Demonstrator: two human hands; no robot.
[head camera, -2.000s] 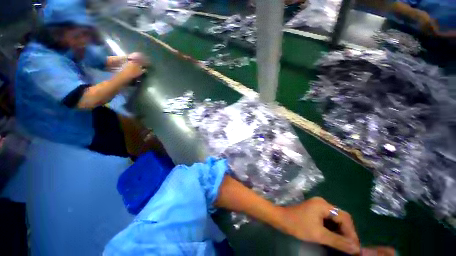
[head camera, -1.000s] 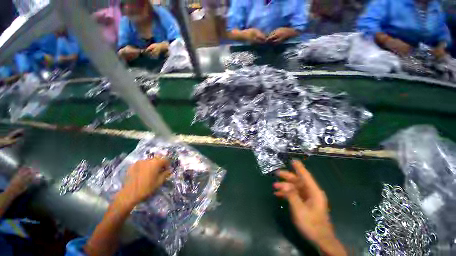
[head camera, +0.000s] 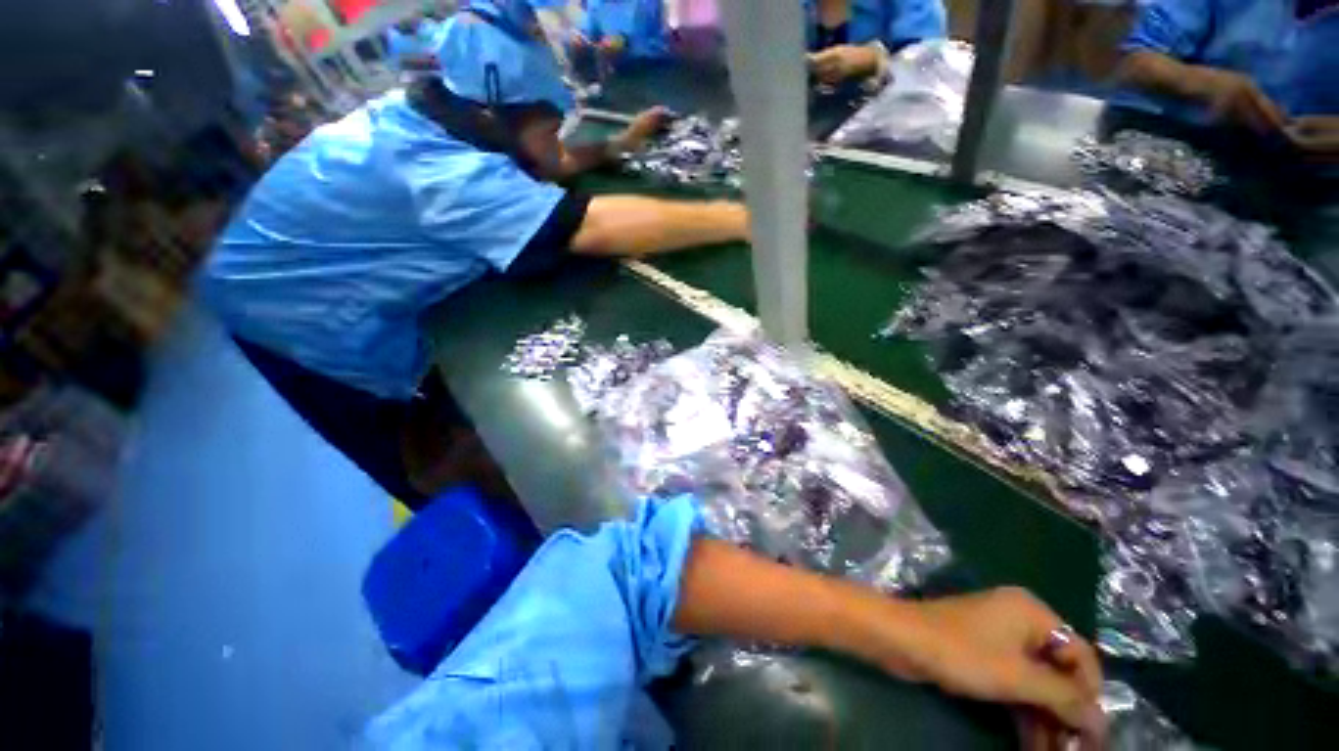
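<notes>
My left hand (head camera: 1013, 657) is at the lower right, with its fingers bent down beside a small piece of glinting clear material (head camera: 1145, 722) at the bottom edge. What its fingertips hold, if anything, cannot be made out. My right hand is out of the picture. A large clear bag of silver and dark parts (head camera: 764, 440) lies on the green bench beyond my left forearm. A large heap of small bagged pieces (head camera: 1087, 338) lies beyond the pale seam strip at the right.
A grey post (head camera: 780, 176) stands behind the clear bag. A person in a blue smock (head camera: 382, 220) leans over the bench at the left, one arm stretched behind the post. A blue stool (head camera: 448, 575) stands on the floor. Other workers sit across the bench.
The view has swung back left. My left hand has left the clear bag and my right hand has gone out of view. The person at the left now leans across the bench.
</notes>
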